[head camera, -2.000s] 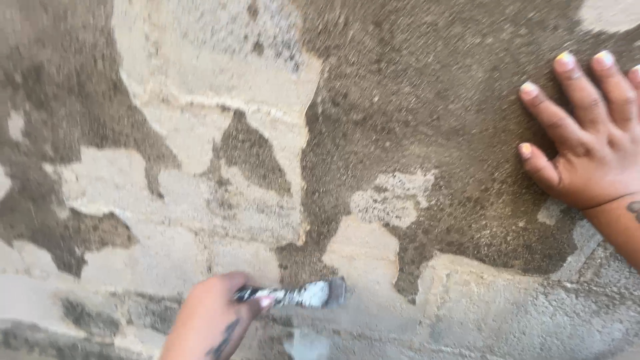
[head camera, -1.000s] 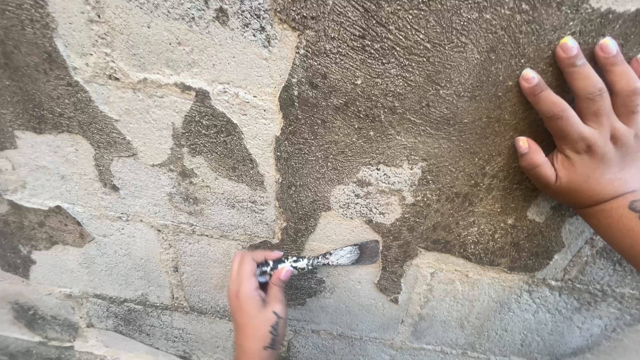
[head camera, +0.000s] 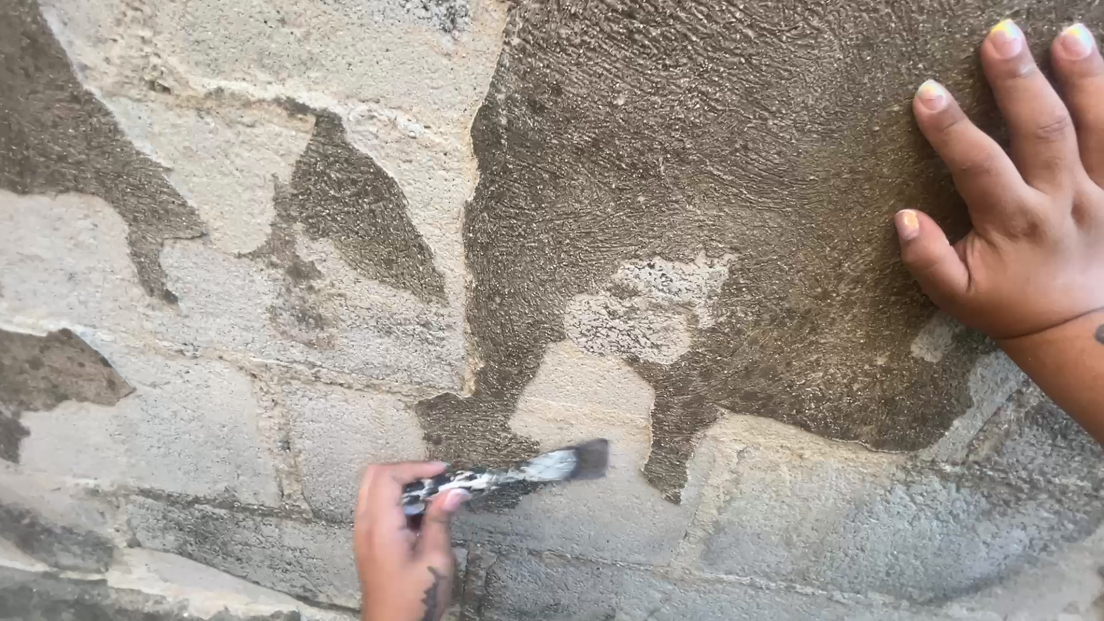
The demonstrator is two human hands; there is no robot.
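My left hand (head camera: 405, 535), low and left of centre, grips the handle of a paintbrush (head camera: 509, 474) spattered with white and black. The brush points right, its dark bristle tip over pale bare block just below a tongue of dark brown coating (head camera: 664, 155); whether the tip touches the wall cannot be told. My right hand (head camera: 1018, 190) lies spread against the dark coating at the upper right, fingers apart and pointing up, holding nothing. Its outer fingers run out of the frame.
The block wall (head camera: 371, 328) fills the view, with mortar joints and rough pale areas. A separate dark patch (head camera: 362, 207) sits left of the large coated area, and others lie at the left edge. A small rough pale patch (head camera: 638, 319) shows within the coating.
My left hand and the brush went up between the two earlier frames, and the brush tip is now lower again. My right hand stays on the wall. The view has shifted slightly.
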